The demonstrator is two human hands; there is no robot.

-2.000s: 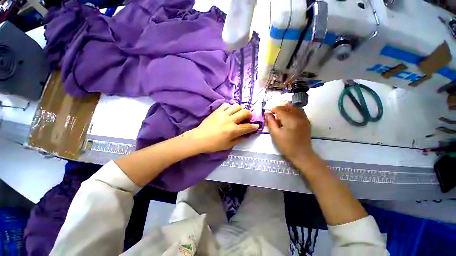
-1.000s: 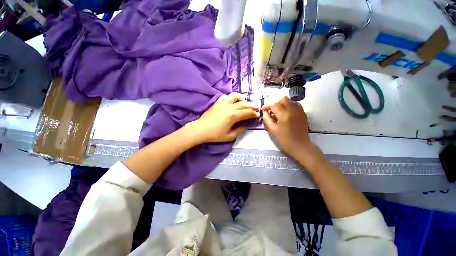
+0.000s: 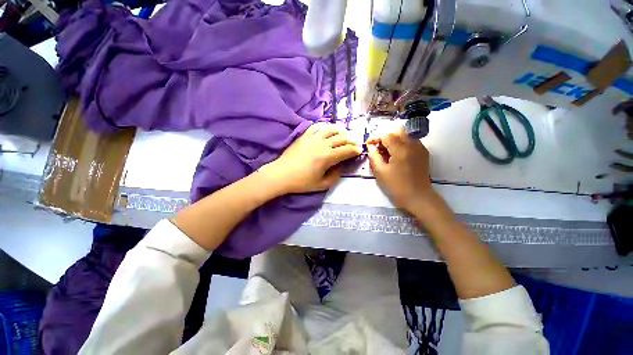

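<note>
A large heap of thin purple cloth [image 3: 229,90] lies left of the needle. Its gathered seam [image 3: 340,80], with dark rows, runs toward the presser foot area [image 3: 368,114] of the white sewing machine [image 3: 479,52]. My left hand [image 3: 316,158] is on the cloth, its fingertips pinching the edge just in front of the needle. My right hand [image 3: 401,166] has thumb and finger pinched on the same small dark edge, from the right. The fingertips of both hands nearly touch. The exact piece between them is too small and glared to tell.
Green-handled scissors [image 3: 504,130] lie right of the needle. A taped cardboard piece [image 3: 87,166] lies at the left. A pale measuring strip [image 3: 389,223] runs along the table's front edge. A grey machine housing [image 3: 24,90] stands far left. More purple cloth [image 3: 76,298] hangs below the table.
Both hands have moved slightly toward the needle with the cloth edge and remain pinched together. The whole view has shifted a little. The cloth heap lies much as before.
</note>
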